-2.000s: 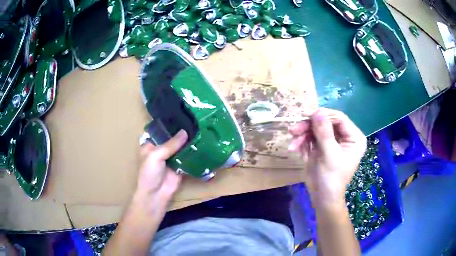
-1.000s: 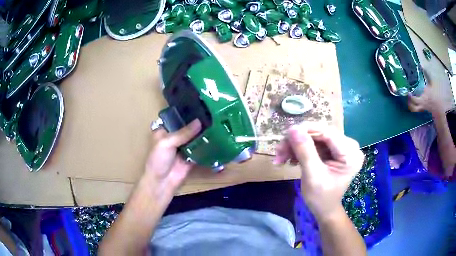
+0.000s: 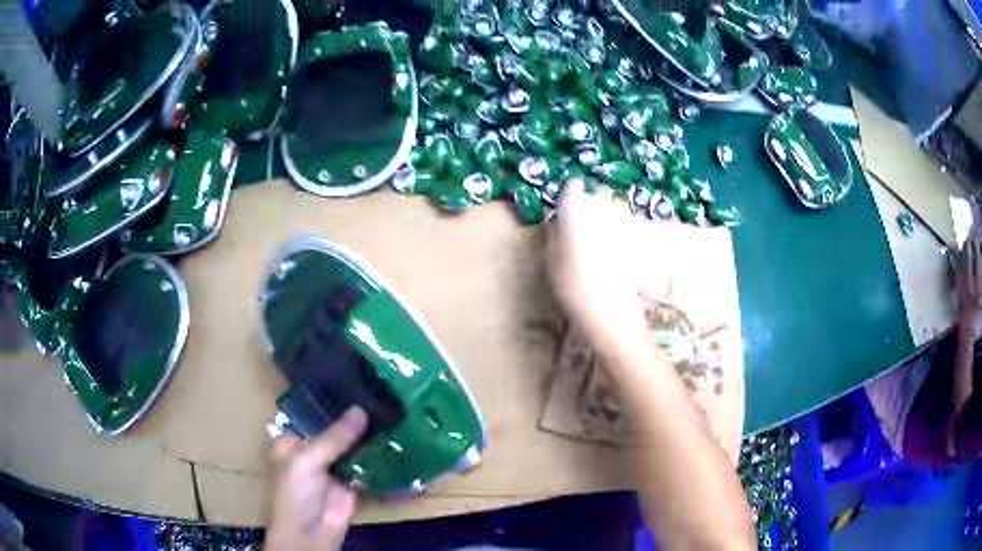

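Note:
A glossy green car body shell (image 3: 415, 371) with a pale rim and dark recess is held tilted above the cardboard. My left hand (image 3: 312, 474) grips its lower left edge, thumb over the recess. My right hand (image 3: 581, 253) is at the near edge of the heap of small green fittings (image 3: 538, 97); it is blurred, its fingertips meet the heap, and I cannot tell whether it holds anything. The stained cardboard pad (image 3: 576, 393) lies partly under my right forearm. The white dish and the pale stick are not visible.
Green shells (image 3: 350, 108) stand and lie at the left and back. Another shell (image 3: 808, 156) lies at the right on the green bench top (image 3: 808, 291). A blue bin with small fittings (image 3: 767, 474) is below the bench edge. Another person's hand (image 3: 966, 269) is at the far right.
My right hand has moved from beside the shell, where it held the stick, up to the fittings heap. The shell has moved lower left in view, still in my left hand. The view has shifted.

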